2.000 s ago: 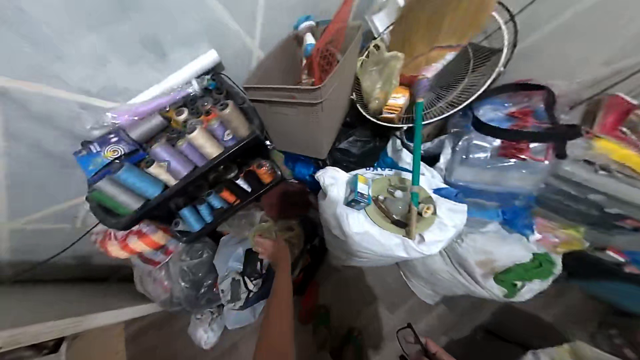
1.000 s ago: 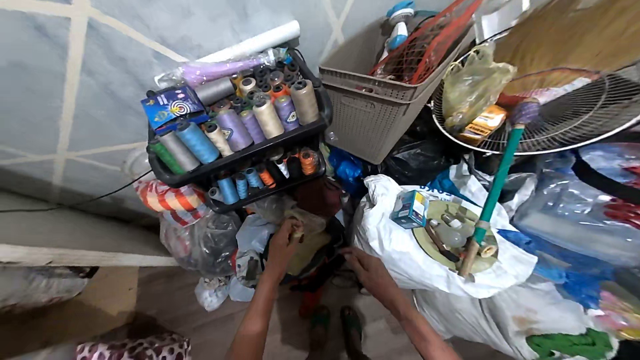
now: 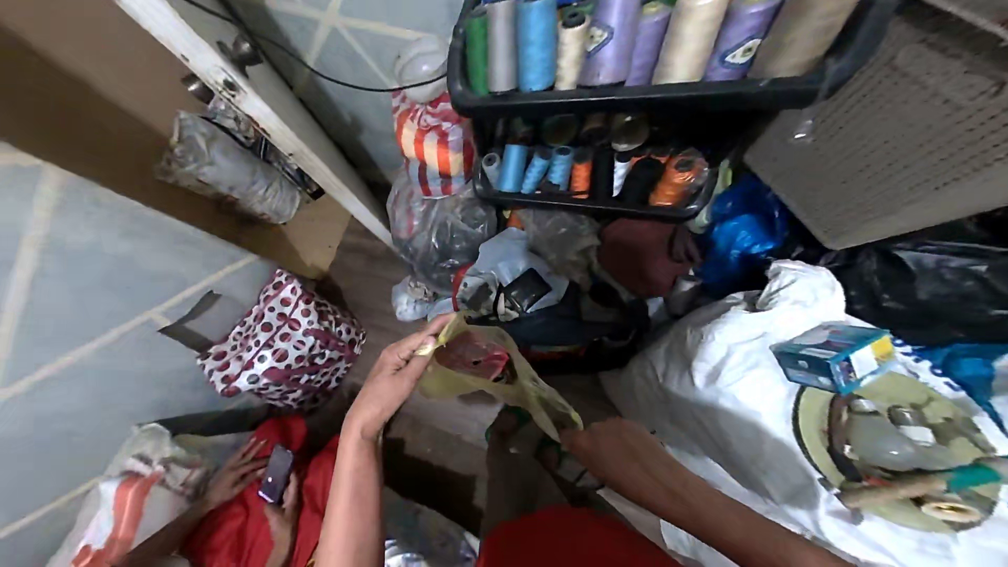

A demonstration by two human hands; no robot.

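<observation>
A thin yellowish plastic bag [image 3: 543,398] is stretched between my two hands with its mouth spread. My left hand [image 3: 402,362] pinches its upper left edge, and my right hand [image 3: 602,441] grips its lower right edge in a fist. Inside the bag lies something red or pink [image 3: 480,356], too unclear to name. Just beyond the bag sit a black wallet-like item [image 3: 526,290] and a dark bag [image 3: 583,319] on the floor pile. Thread cones [image 3: 614,39] stand in the upper tier of a black rack, with smaller spools [image 3: 559,167] in the lower tier.
A white sack [image 3: 709,378] at the right bears a small teal box [image 3: 833,356] and a round tray [image 3: 811,425] with glass items. A polka-dot bag [image 3: 283,339] stands left, near a white door edge [image 3: 276,126]. Another person's hands [image 3: 276,496] hold a phone at lower left.
My left hand reached into the floor pile two seconds ago; now both hands hold the yellowish bag spread above the floor. The view has turned left and come closer.
</observation>
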